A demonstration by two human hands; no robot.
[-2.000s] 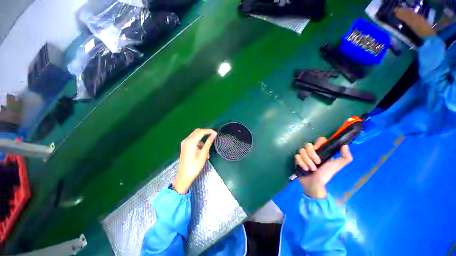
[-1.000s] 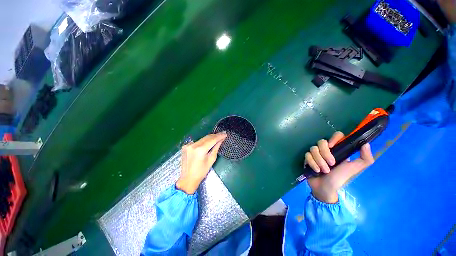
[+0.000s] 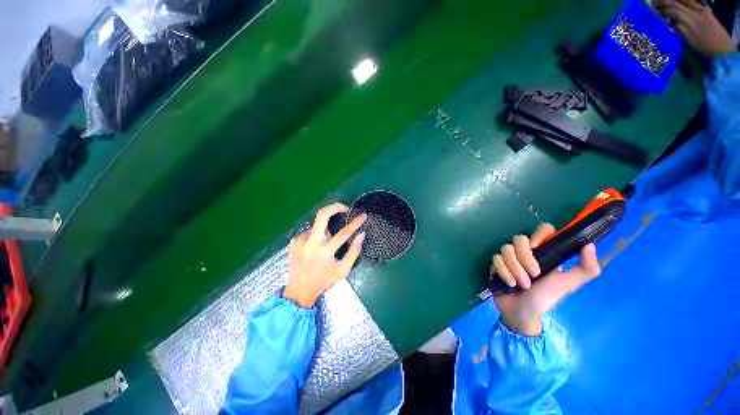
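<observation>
My left hand (image 3: 318, 258) is bare, with its fingers spread over the left edge of a round black screw dish (image 3: 389, 227). The dish has a speckled, mesh-like surface; single screws are too small to tell, and I see nothing between the fingers. My right hand (image 3: 531, 280) grips an electric screwdriver (image 3: 580, 235) with a black grip and an orange end, held at the bench's near edge with its bit end pointing lower left. A silvery textured mat (image 3: 357, 332) lies under my left forearm, with no housing visible on it.
Black plastic brackets (image 3: 552, 121) lie at the upper right beside a blue parts bin (image 3: 638, 49) of small metallic pieces. Another person's hand (image 3: 698, 26) is beside the bin. Bagged black parts (image 3: 138, 77) lie at the far left. A red-orange tray (image 3: 15, 284) and metal bars (image 3: 81, 401) stand at the left.
My left hand has moved from the mat side onto the dish edge, and its fingers have spread since one second ago. The view has shifted. The neighbour's hand has come beside the blue bin.
</observation>
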